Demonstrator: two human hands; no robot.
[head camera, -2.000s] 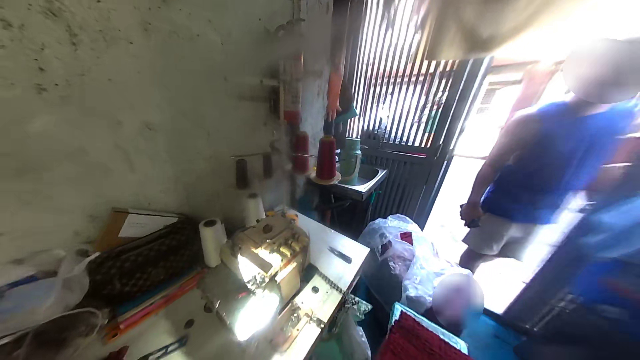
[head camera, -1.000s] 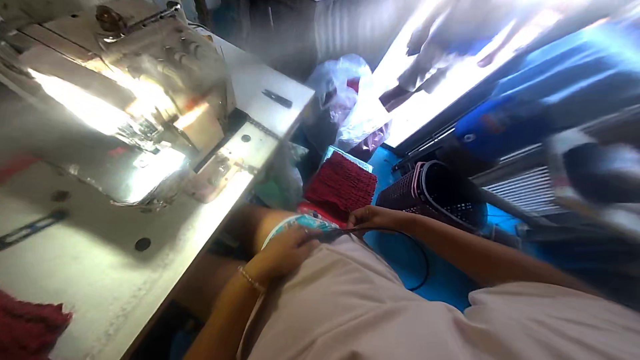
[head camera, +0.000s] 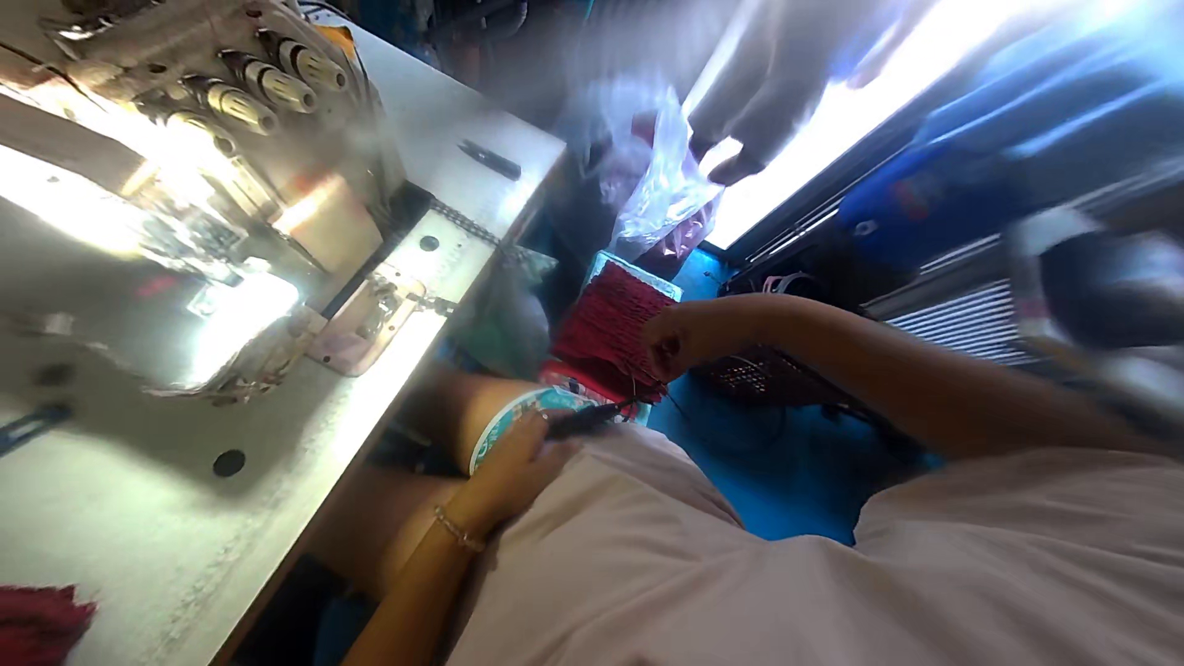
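Observation:
My left hand (head camera: 527, 462), with a bracelet at the wrist, rests on my lap and is closed around a dark, narrow tool (head camera: 592, 419) that looks like thread snips. The tool's tip points to the edge of a stack of dark red ribbed fabric pieces (head camera: 606, 319). My right hand (head camera: 671, 342) is over the stack's right side, its fingers curled at the fabric edge. Thin dark threads hang near there; whether the fingers grip fabric or thread is hard to tell.
An overlock sewing machine (head camera: 277, 185) with its lamp lit stands on a white table (head camera: 305, 518). Snips (head camera: 490, 159) and dark red fabric (head camera: 42, 624) lie there. Beyond the stack is a clear plastic bag (head camera: 661, 190); a dark basket (head camera: 758, 375) stands beside my right arm. A person (head camera: 768, 92) is blurred beyond.
The view has swung down from the wall and doorway to my lap. Since one second ago, my right hand has moved up onto the red stack, and the dark tool now shows in my left hand.

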